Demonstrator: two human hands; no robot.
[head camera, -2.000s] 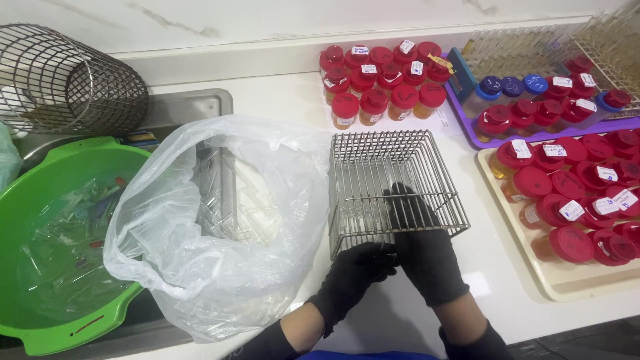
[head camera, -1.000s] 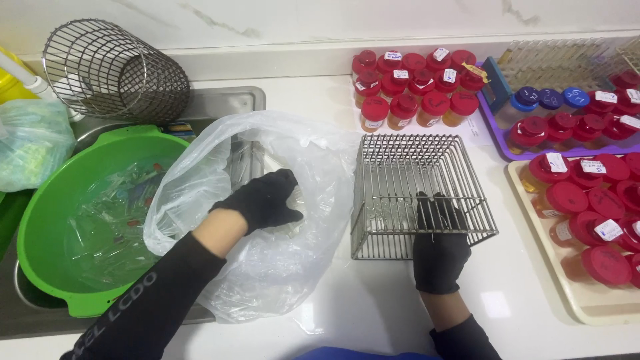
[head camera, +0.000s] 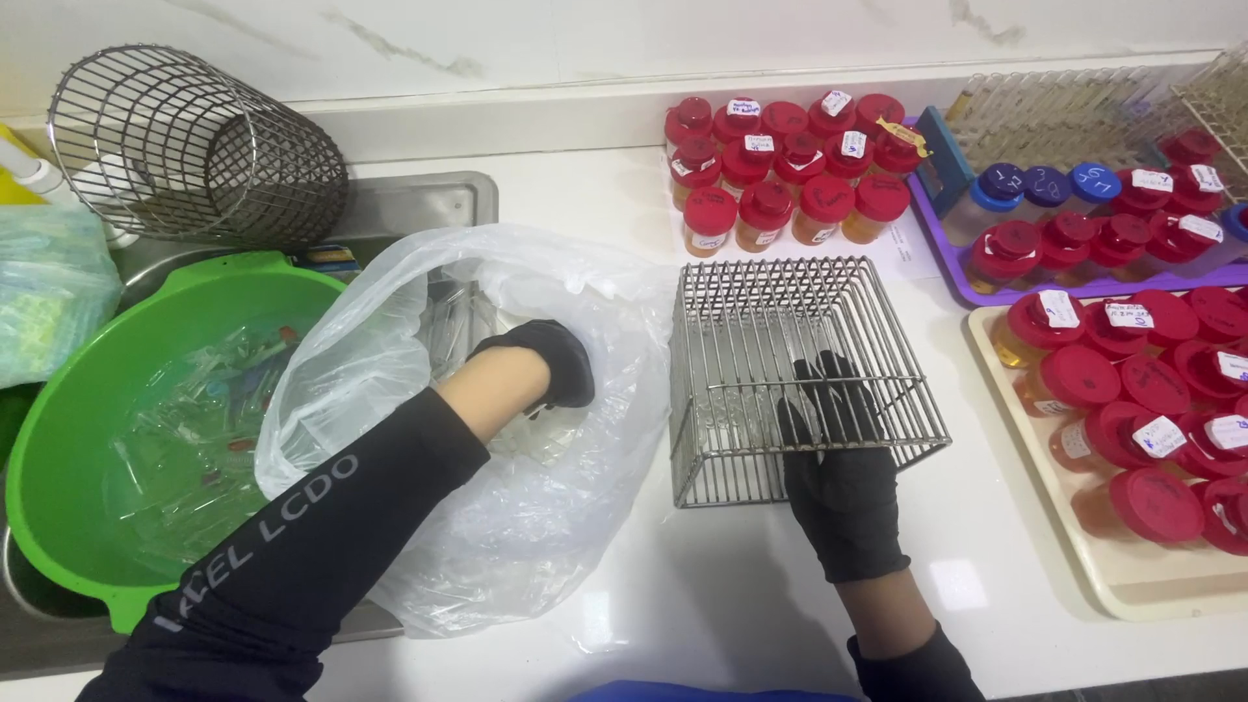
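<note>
My left hand (head camera: 551, 361), in a black glove, reaches down inside a translucent plastic bag (head camera: 575, 497); its fingers are hidden, and clear tubes (head camera: 458, 322) lie in the bag beside it. Right of the bag, a rectangular metal wire basket (head camera: 809, 361) rests on its side on the white counter. Clear glass or plastic tubes (head camera: 731, 414) show through its bars at the left. My right hand (head camera: 843, 478), also gloved in black, has its fingers inside the basket's near side, behind the wires; whether they grip anything cannot be told.
At left, a green basin (head camera: 58, 419) of water and tubes stands in a metal sink, with a round wire basket (head camera: 195, 146) behind. Red-capped specimen jars (head camera: 765, 210) stand at the back. To the right are a purple tray (head camera: 946, 263) and a cream tray (head camera: 1082, 546) of jars.
My left hand has gone from the wire basket's near edge to the plastic bag, and now reaches deeper into it. My right hand stays at the basket. The view has shifted left.
</note>
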